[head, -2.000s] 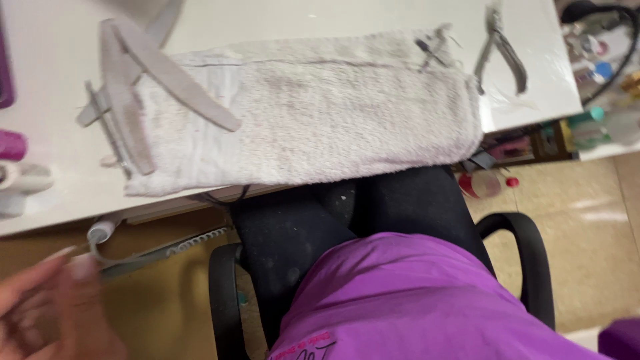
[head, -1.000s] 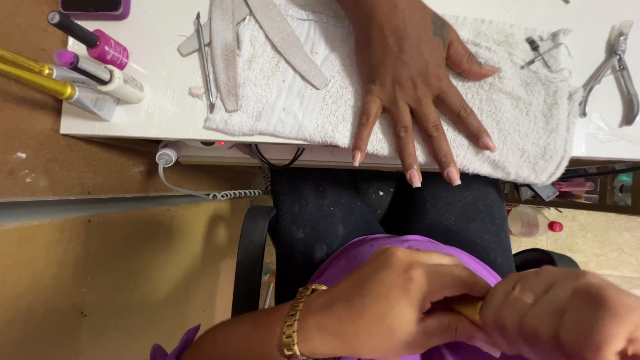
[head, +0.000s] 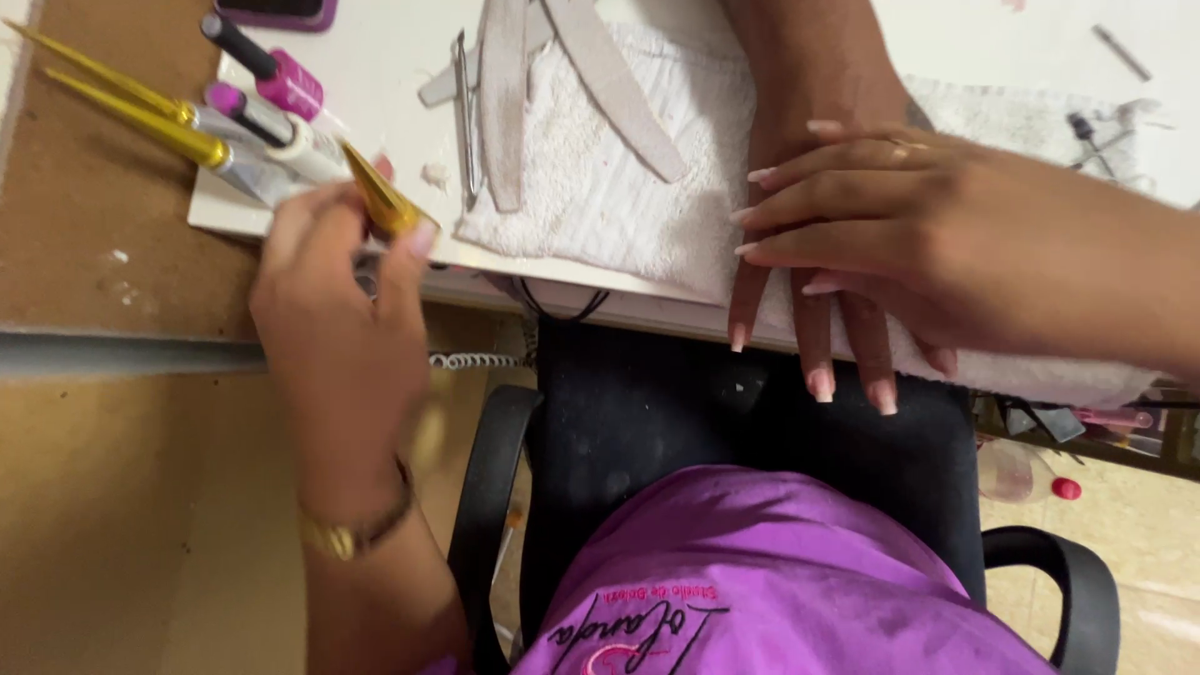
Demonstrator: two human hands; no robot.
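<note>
My left hand (head: 342, 272) holds a shiny gold tapered piece (head: 380, 197), perhaps a brush cap or handle, between thumb and fingers above the table's left front edge. My right hand (head: 872, 206) lies across the back of another person's hand (head: 830, 305), its fingers slightly apart. That hand rests palm down on a white towel (head: 600, 202), with its light-tipped nails over the table's front edge. Curved grey nail files (head: 506, 112) and a thin metal manicure tool (head: 467, 122) lie at the towel's left side.
Pink (head: 298, 86) and white (head: 305, 150) nail polish bottles and gold-handled brushes (head: 187, 141) lie at the table's left corner. A purple-edged device (head: 281, 11) is behind them. A small dark-tipped item (head: 1083, 131) lies at right. Chair armrests (head: 492, 478) flank my lap.
My hands were together over my lap around a gold item. My left hand has since moved left to the brushes, and my right hand onto the other person's hand, which came onto the towel after the first frame.
</note>
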